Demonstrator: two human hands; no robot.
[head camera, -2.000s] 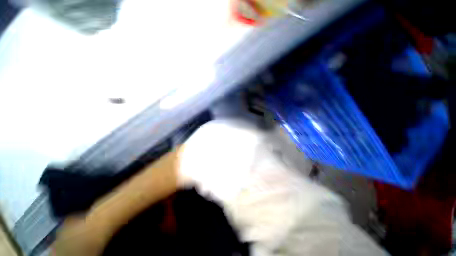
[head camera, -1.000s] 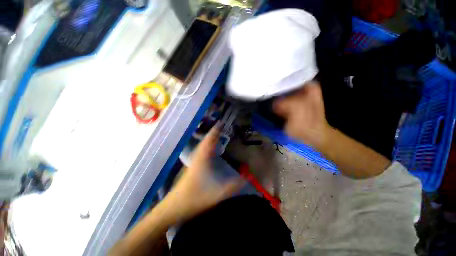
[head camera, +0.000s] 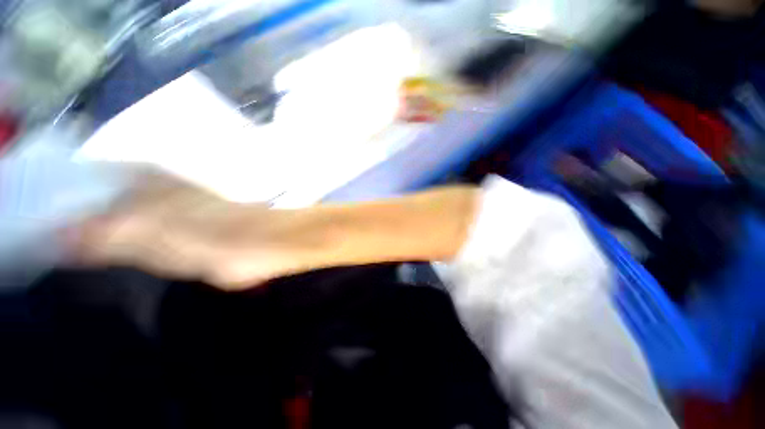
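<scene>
The frame is strongly blurred. My right arm reaches across from the right, and my right hand (head camera: 159, 230) is at the left, over the near side of the work area. Its fingers are smeared, so its grip cannot be told. Black cloth (head camera: 92, 335) lies below the hand at the lower left. A pale, blurred shape (head camera: 29, 209) is at the left edge by the fingertips; what it is cannot be told. My left hand cannot be made out.
The overexposed white tabletop (head camera: 226, 159) is behind my arm. The red and yellow scissor handles (head camera: 422, 99) lie near its front edge, with a dark item (head camera: 495, 59) beyond. A blue basket (head camera: 654, 310) holding dark cloth is below at the right.
My right hand has moved from the right side above the basket to the far left. The white piece by it and my left hand no longer show clearly. The view has shifted.
</scene>
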